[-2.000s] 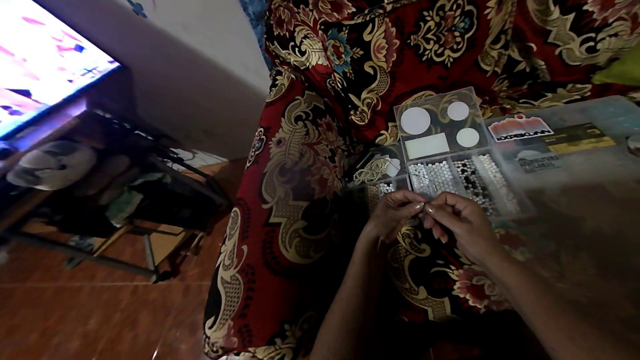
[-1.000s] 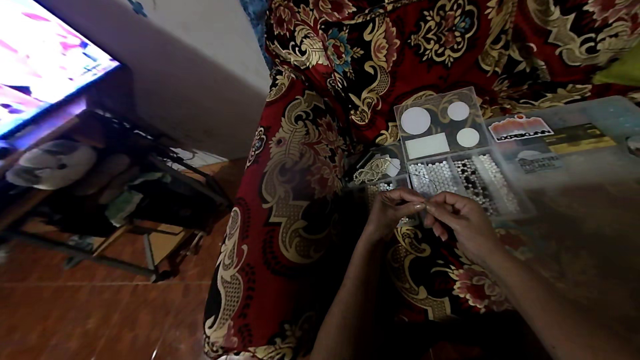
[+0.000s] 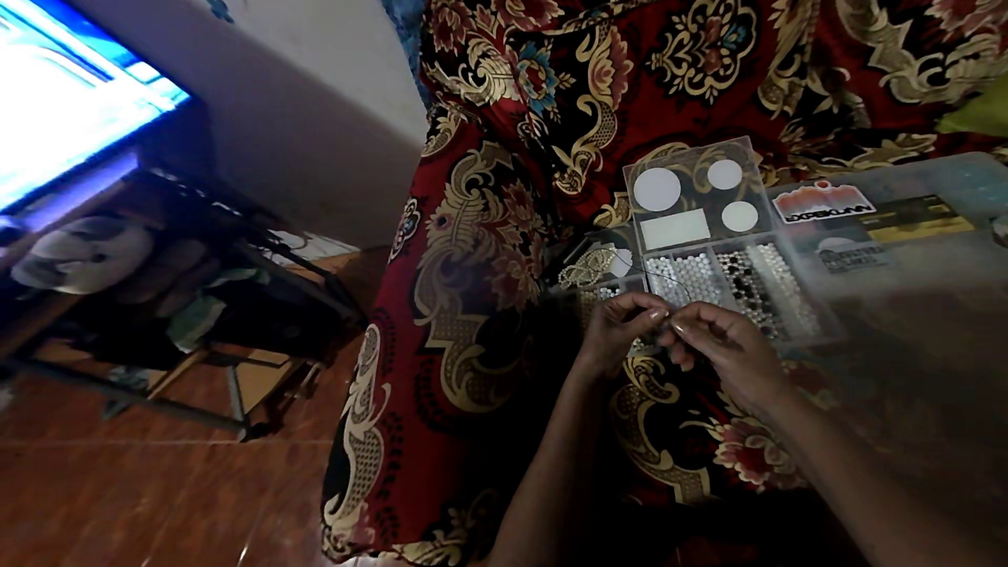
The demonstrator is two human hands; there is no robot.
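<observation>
My left hand [image 3: 622, 331] and my right hand [image 3: 720, 339] meet at the fingertips in front of a clear plastic bead box [image 3: 823, 327]. A thin dark cord [image 3: 657, 276] curves up from between them over the box. My left thumb and forefinger pinch something too small to make out, and my right fingertips close on it from the other side. White beads [image 3: 693, 276] and dark and white beads [image 3: 748, 291] fill compartments just beyond the hands. Left of these lies a beaded strand [image 3: 587, 268] beside a small white piece [image 3: 620, 262]. The box's raised lid [image 3: 697, 197] bears white labels.
A translucent plastic storage tub [image 3: 913, 283] with stickers stands at the right. Patterned red fabric [image 3: 488, 236] covers the sofa around the box. At the left, a lit screen [image 3: 71, 94] sits on a stand with a plush toy [image 3: 87, 252] on its shelf.
The dark cord now shows as a loop above my fingers. My hands remain together in front of the bead box. The picture on the screen has changed.
</observation>
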